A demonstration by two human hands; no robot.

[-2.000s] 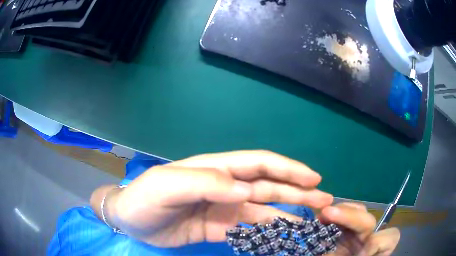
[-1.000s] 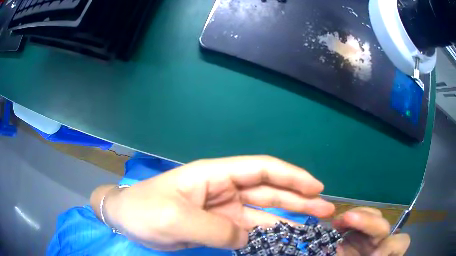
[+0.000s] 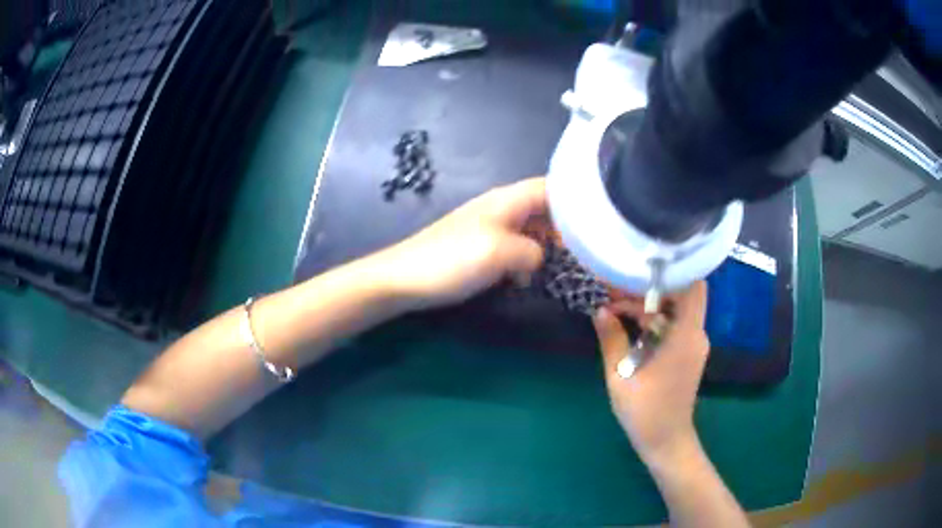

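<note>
A cluster of small black-and-silver components (image 3: 574,285) is between my two hands, on or just over the black work mat (image 3: 341,232), partly under the white ring light (image 3: 589,222). My left hand (image 3: 480,248) holds its left side, with fingertips hidden behind the ring light. My right hand (image 3: 661,361) holds its right side and also a slim silver tool (image 3: 632,360), which points toward me. The ring light covers part of my right fingers. A small loose pile of similar components (image 3: 411,165) lies on the mat to the left.
A tall stack of black blister trays (image 3: 88,134) stands at the left. A silver-grey tapered plate or bag (image 3: 429,43) lies at the mat's far edge. The black microscope barrel (image 3: 702,124) hangs over the mat. A blue pad (image 3: 742,304) lies at its right side.
Both hands have moved forward with the cluster from the table's near edge to under the microscope. The view has shifted, and the loose pile and the silver-grey plate now show fully.
</note>
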